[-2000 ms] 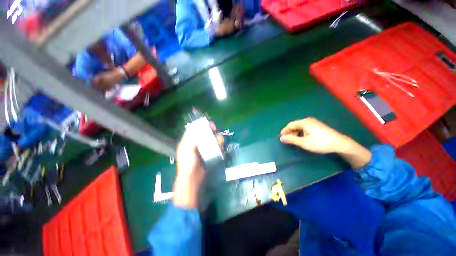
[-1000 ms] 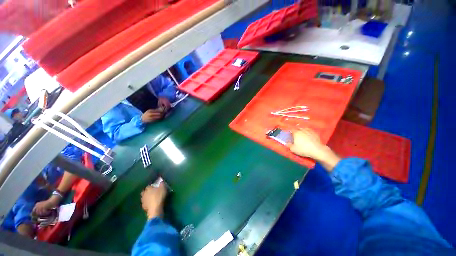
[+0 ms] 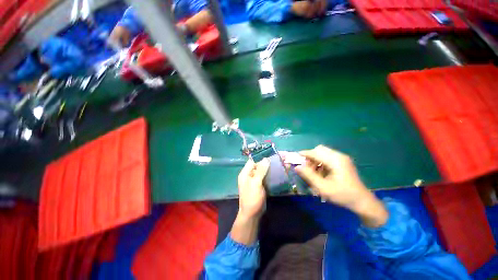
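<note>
A flat grey battery pack (image 3: pixel 277 176) with a dark green end is held over the bench's front edge. My left hand (image 3: pixel 252 188) grips its left side, thumb on its face near the green end. Thin dark and reddish lead wires (image 3: pixel 242 134) leave that end and run up to small white ends near the post. My right hand (image 3: pixel 332 176) is at the pack's right side, fingertips pinching a small whitish piece (image 3: pixel 294 158) beside a wire. Blur hides whether the piece is joined to the wire.
A grey post (image 3: pixel 183 63) rises beyond the wires. Red trays stand left (image 3: pixel 98 188) and right (image 3: pixel 450 123) on the green bench (image 3: pixel 338 109). A white L-shaped strip (image 3: pixel 197 151) lies left. Another pack (image 3: pixel 267 86) lies farther back. Co-workers' blue sleeves (image 3: pixel 267 10) show across the bench.
My right hand has left the right tray, and both hands are now together at a pack in front of me. The pack that lay on that tray near my right hand is no longer seen there.
</note>
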